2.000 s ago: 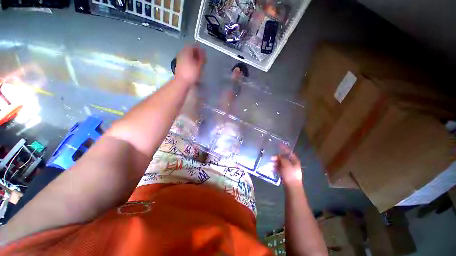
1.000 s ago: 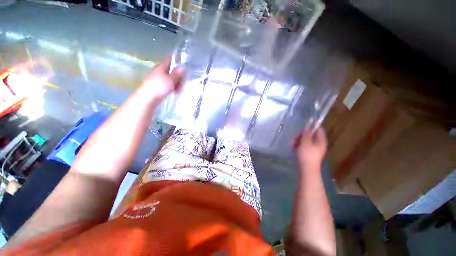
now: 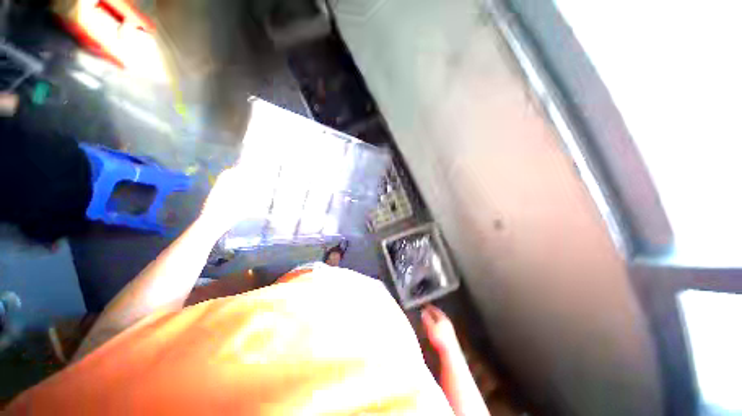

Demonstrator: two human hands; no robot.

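The clear blister tray (image 3: 305,183) is tilted in front of my body, with strong glare on its pockets. My left hand (image 3: 226,199) grips its left edge; glare washes out the fingers. My right hand (image 3: 437,323) is off the tray, low and right of it, just below the white bin with clear scrap (image 3: 389,264). It looks open and empty, though blurred. I cannot tell whether it touches the bin.
The white compartment tray (image 3: 392,210) lies beyond the bin, partly behind the clear tray. Dark trays (image 3: 333,85) continue along the pale wall (image 3: 488,162). A blue stool (image 3: 102,191) stands at left, beside a person's dark clothing (image 3: 41,171). A red object (image 3: 110,28) is at upper left.
The view has swung toward the wall. My right hand has let go of the clear tray and moved clear of it. My left hand still holds the tray, now further left.
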